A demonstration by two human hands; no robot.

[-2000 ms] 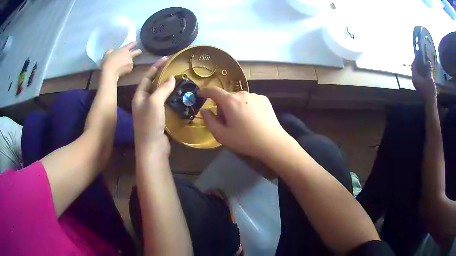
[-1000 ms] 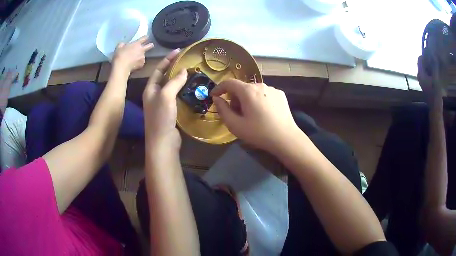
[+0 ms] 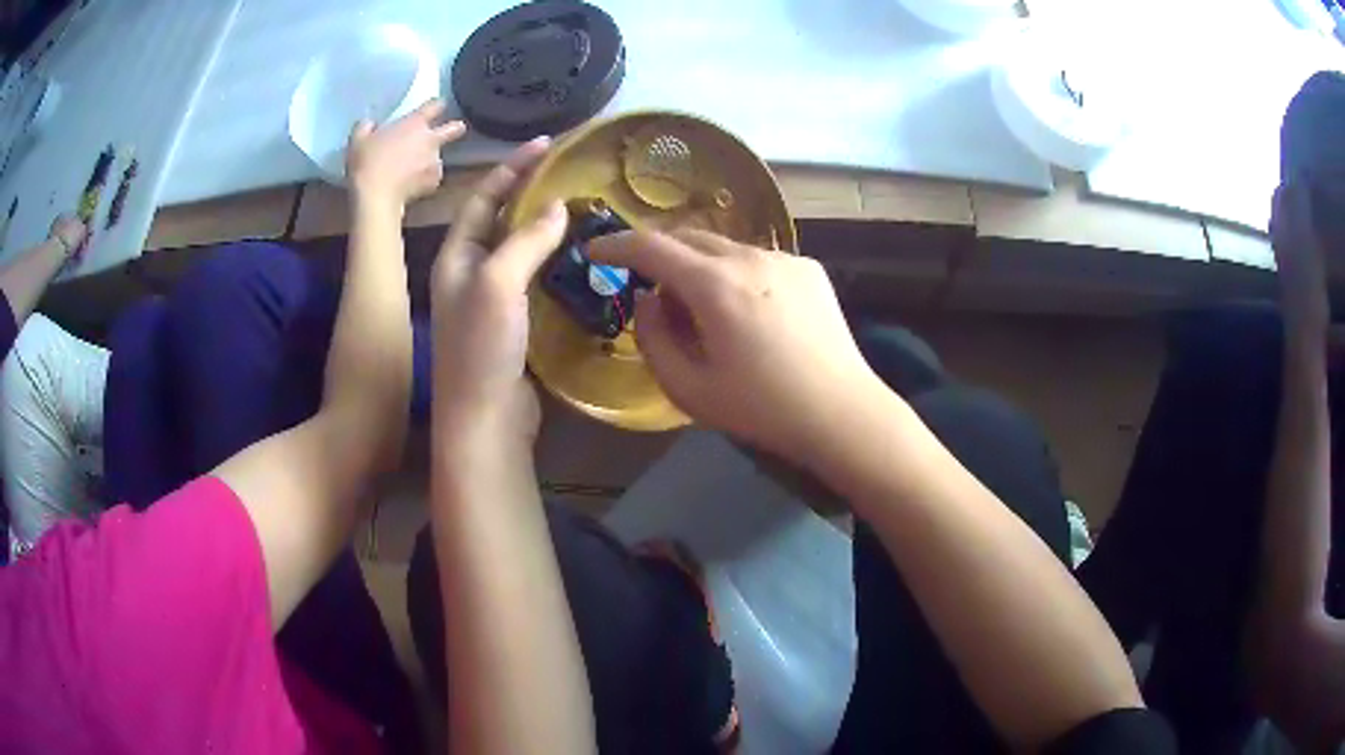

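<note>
A round gold-tan base housing [image 3: 590, 376] is held with its open inside facing me, above my lap at the bench edge. A black square cooling fan [image 3: 603, 280] with a blue and white hub label lies inside it, left of centre. Thin red wire shows at the fan's lower right. My left hand [image 3: 480, 303] grips the housing's left rim, its thumb over the rim by the fan. My right hand [image 3: 752, 317] is over the housing, its index finger across the top of the fan. The thumb and other fingertips are partly hidden, so I cannot tell whether they pinch a wire.
A dark brown round housing [image 3: 539, 71] lies on the white foam sheet beyond. A white round cover [image 3: 362, 89] is left of it, by a neighbour's hand [image 3: 398, 159]. Another white cover [image 3: 1055, 96] lies right. Neighbours' arms are on both sides. Thin sticks [image 3: 111, 192] lie far left.
The housing has shifted right and tilted slightly since the earlier frames. My right index finger has moved up over the fan's hub. The right neighbour's dark part has moved toward the picture's edge.
</note>
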